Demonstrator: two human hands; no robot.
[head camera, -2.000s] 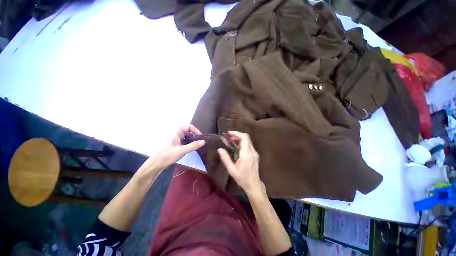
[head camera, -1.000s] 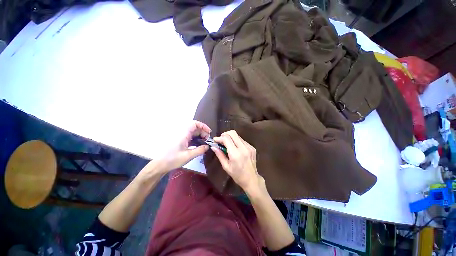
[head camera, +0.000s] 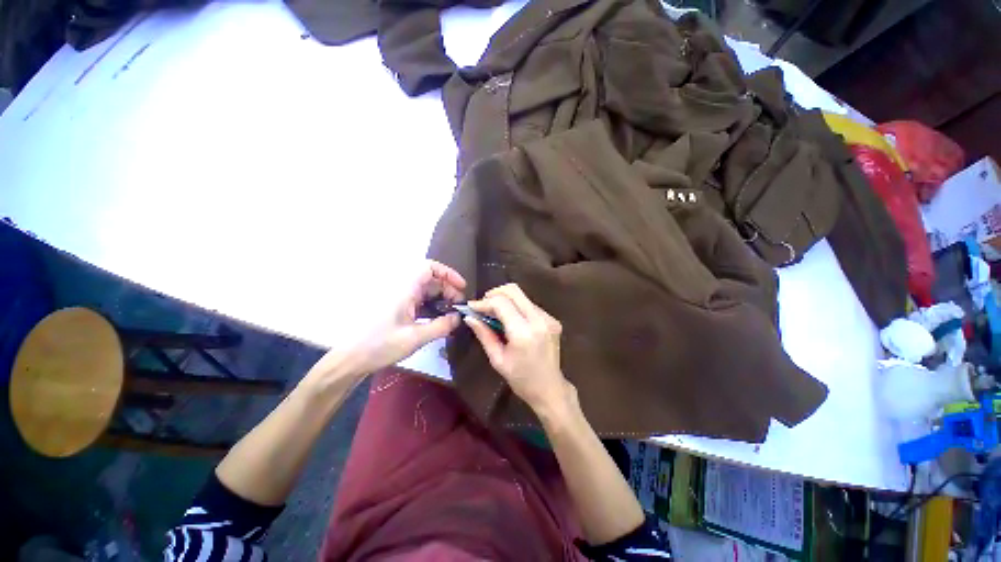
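Note:
A brown coat (head camera: 659, 340) lies rumpled on the white table, with a sleeve folded across it and a short row of shiny cuff buttons (head camera: 681, 197). My left hand (head camera: 412, 318) pinches a small part of the coat's left edge near the table's front. My right hand (head camera: 521, 338) is shut on a small dark tool with a metallic tip (head camera: 461, 308), likely snips. The tip touches or nearly touches the cloth at my left fingertips. The fingers hide most of the tool and the pinched edge.
The white table (head camera: 242, 165) has a curved front edge. More brown cloth (head camera: 417, 49) lies at the back. A round wooden stool (head camera: 68, 381) stands left. Red bags (head camera: 895, 198), white items and a blue tool (head camera: 949, 437) are at right. Loose threads lie on the maroon apron (head camera: 439, 472).
Since two seconds ago, my right hand has moved left and brought the tool tip to my left fingertips. The coat edge stretched between the hands is now gathered at the left fingers.

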